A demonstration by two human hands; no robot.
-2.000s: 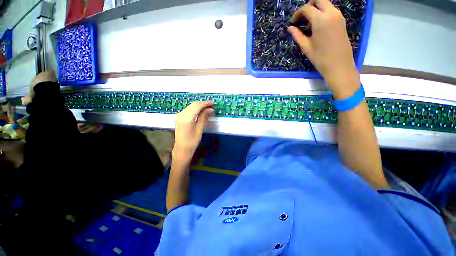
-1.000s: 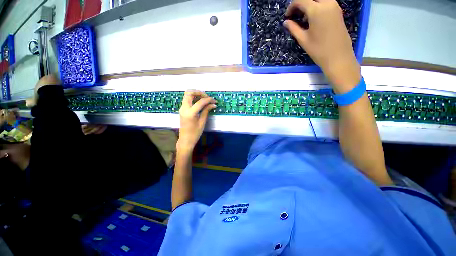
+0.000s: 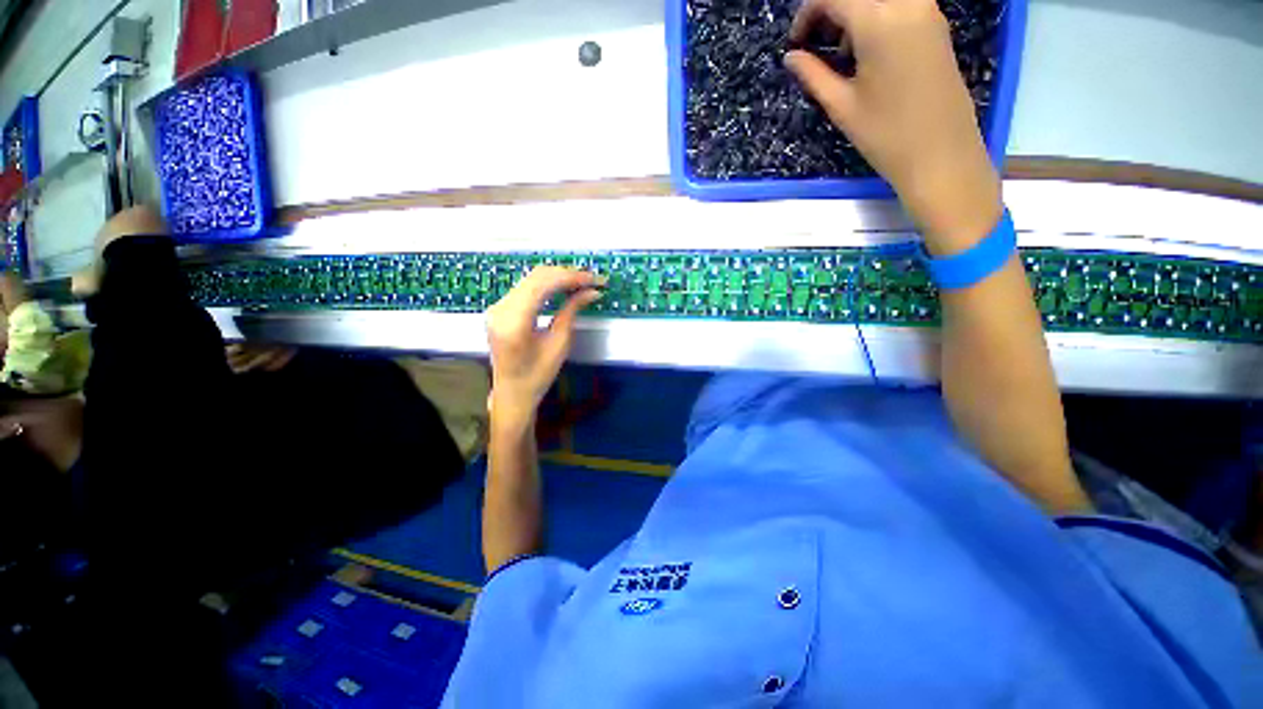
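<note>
A long green strip of printed circuit boards (image 3: pixel 734 288) runs across the view in a white-edged rail (image 3: pixel 776 339). My left hand (image 3: pixel 533 330) is over the boards left of centre, thumb and forefinger close together at the strip; whether a part is between them is too small to tell. A blue component bin (image 3: pixel 769 189) heaped with dark leaded components (image 3: pixel 748 118) lies beyond the strip. My right hand (image 3: pixel 893 97) is over this bin, fingers curled and thumb near the fingertips; any part in them is hidden. A blue strap (image 3: pixel 972 258) is on my right wrist.
A neighbouring blue bin with violet parts (image 3: pixel 208 155) stands at the far left. A person in dark sleeves (image 3: pixel 153 346) sits at the left, with a hand (image 3: pixel 128 229) near the strip's left end. A small round grey spot (image 3: pixel 590 54) shows on the pale bench.
My left hand has shifted slightly along the strip, its fingers reposed between frames. My right hand stays over the bin, its fingers more curled than at first. The whole view has shifted slightly.
</note>
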